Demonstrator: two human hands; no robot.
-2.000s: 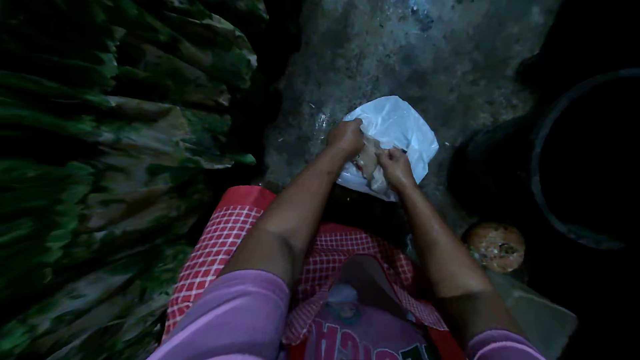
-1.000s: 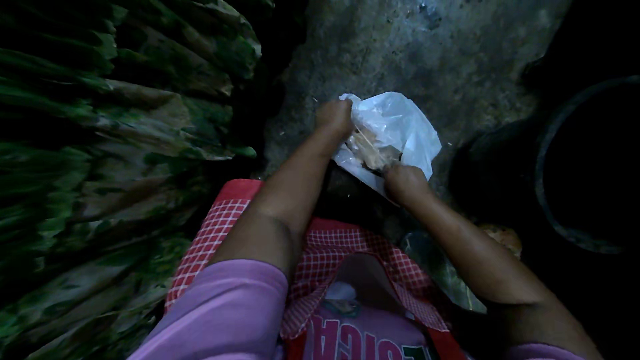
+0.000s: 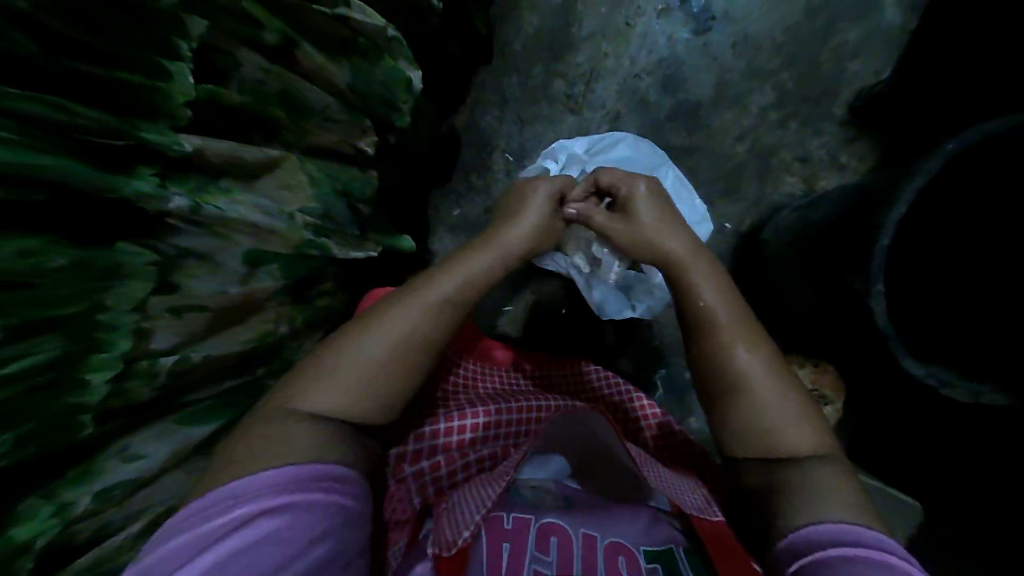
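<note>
A white plastic bag (image 3: 664, 180) lies spread around and beneath both hands, with pale, soft-looking contents (image 3: 588, 252) showing below the fingers; what they are cannot be told. My left hand (image 3: 534, 210) is closed at the bag's left side, its fingers curled on something hidden. Against it, my right hand (image 3: 632, 210) pinches with thumb and forefinger; the small thing between the fingertips is too dim to name.
Stacked green and brown leaves (image 3: 240, 176) fill the left side. A large dark round tub (image 3: 884, 264) stands at the right, near a round brownish object (image 3: 820, 388). Below the bag is a stained concrete floor (image 3: 592, 72).
My right hand has moved up from the bag's lower right to meet my left hand. The bag's lower edge now hangs nearer to me.
</note>
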